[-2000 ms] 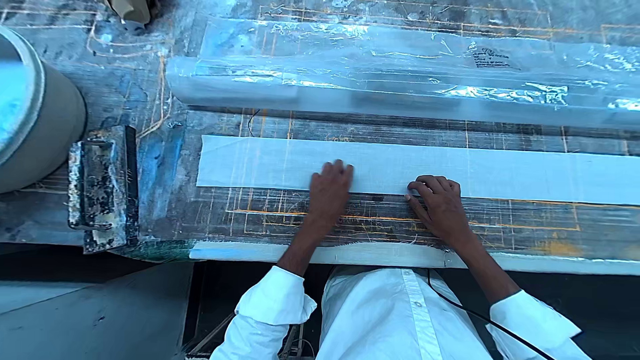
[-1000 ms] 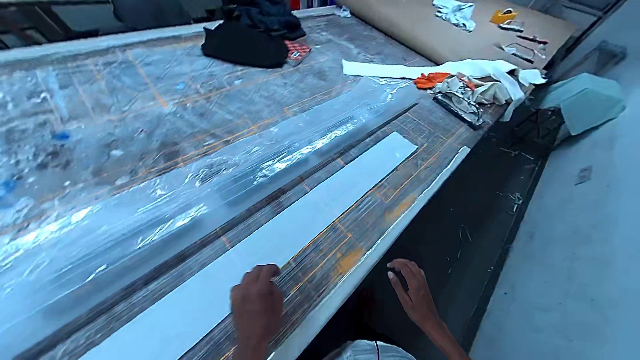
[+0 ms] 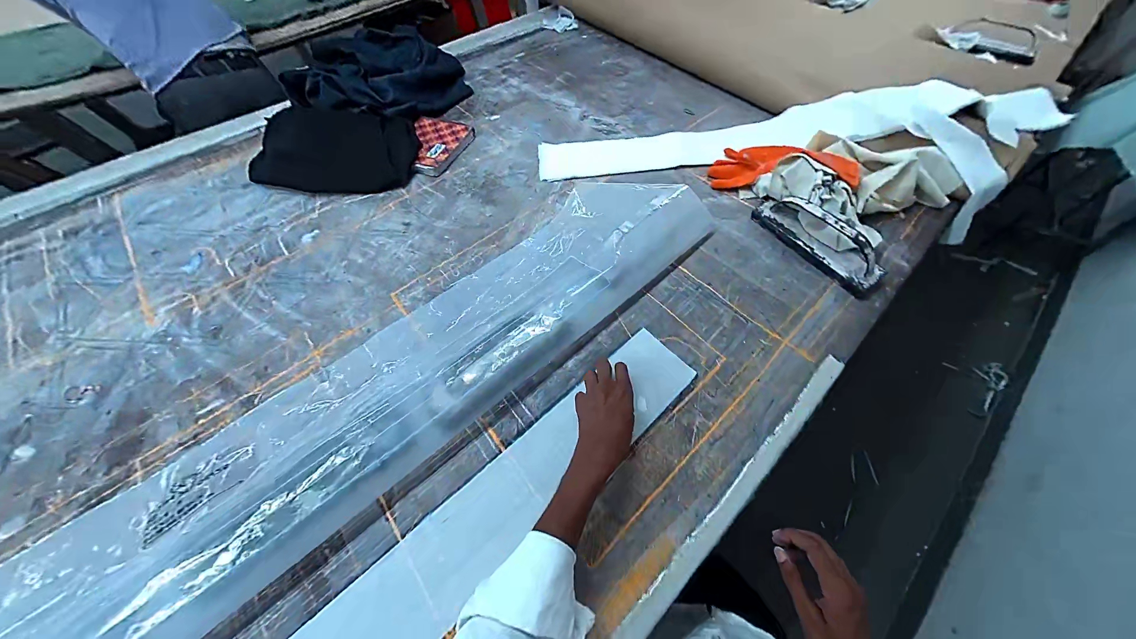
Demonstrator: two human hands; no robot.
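Observation:
A long white fabric strip (image 3: 506, 497) lies flat along the near side of the marked work table. My left hand (image 3: 608, 404) rests palm down on it, close to its far end, fingers slightly spread and holding nothing. Off the table edge, at the lower right, my right hand (image 3: 821, 581) hangs in the air with curved fingers apart and nothing between them. Beside the strip, parallel to it, lies a folded length of clear plastic sheeting (image 3: 497, 328) that bears some writing.
An orange glove (image 3: 754, 167), a black-framed tool with a handle (image 3: 821, 244), crumpled beige cloth (image 3: 914, 177) and a white cloth strip (image 3: 621, 155) lie near the right edge. Black clothing (image 3: 337, 146) and a red checked notebook (image 3: 441, 145) sit farther back. Brown paper (image 3: 710, 44) covers the far end.
The view has swung strongly toward the table's far right end. Both hands were on the strip at first; my right hand has left it. My left hand has moved along to the strip's far end.

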